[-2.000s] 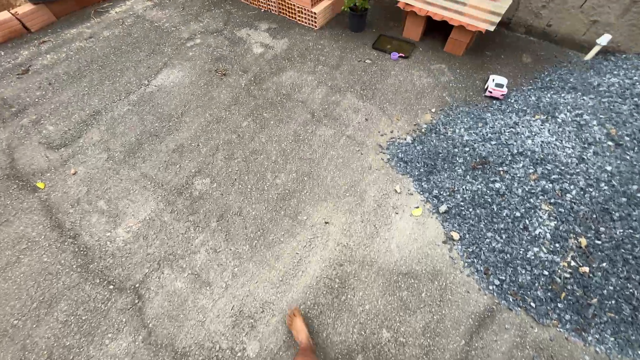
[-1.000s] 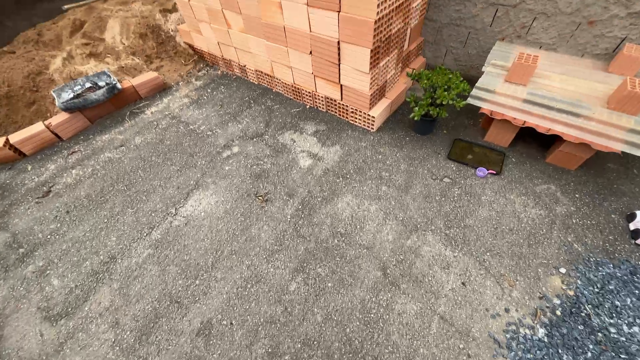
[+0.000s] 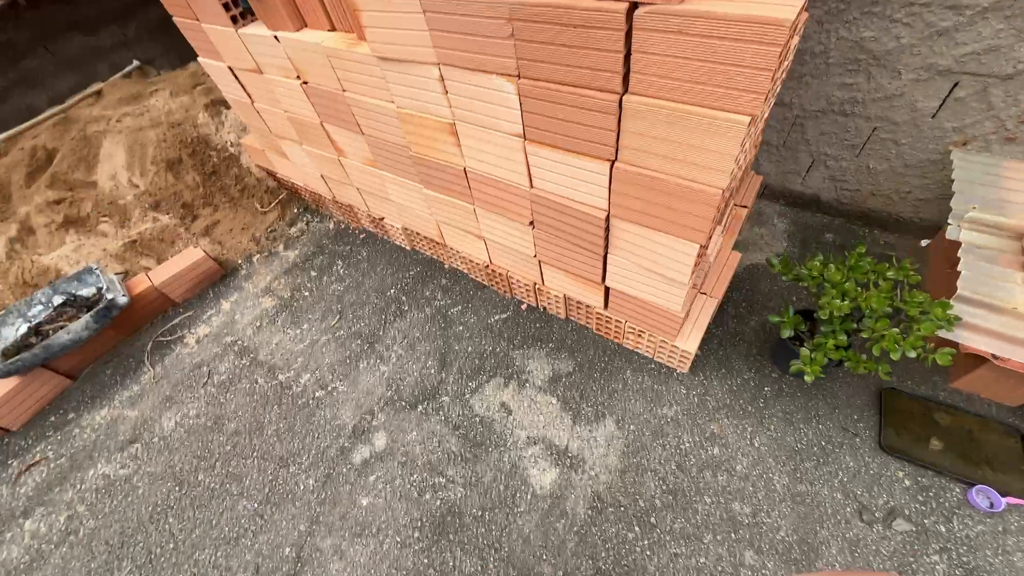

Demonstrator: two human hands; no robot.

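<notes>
Neither my left hand nor my right hand shows in the head view. A tall stack of hollow clay bricks [image 3: 480, 152] fills the upper middle, its bottom course showing open cells. To its right, a potted green plant [image 3: 864, 312] stands in a dark pot. Below the plant lies a shallow dark tray [image 3: 952, 440], and a small purple plastic toy cup [image 3: 986, 498] with a pink handle is close to the tray's lower edge.
Brown sand [image 3: 136, 168] lies at the left behind a row of clay bricks [image 3: 184, 274], with a dirty long container [image 3: 60, 320] on them. Corrugated sheets [image 3: 988, 256] rest over bricks at the right. A rough wall [image 3: 880, 104] rises behind. Grey rough paving [image 3: 336, 448] spans the foreground.
The view has swung left and come closer to the brick stack. The gravel pile, the toy car and the bare foot seen earlier are out of view.
</notes>
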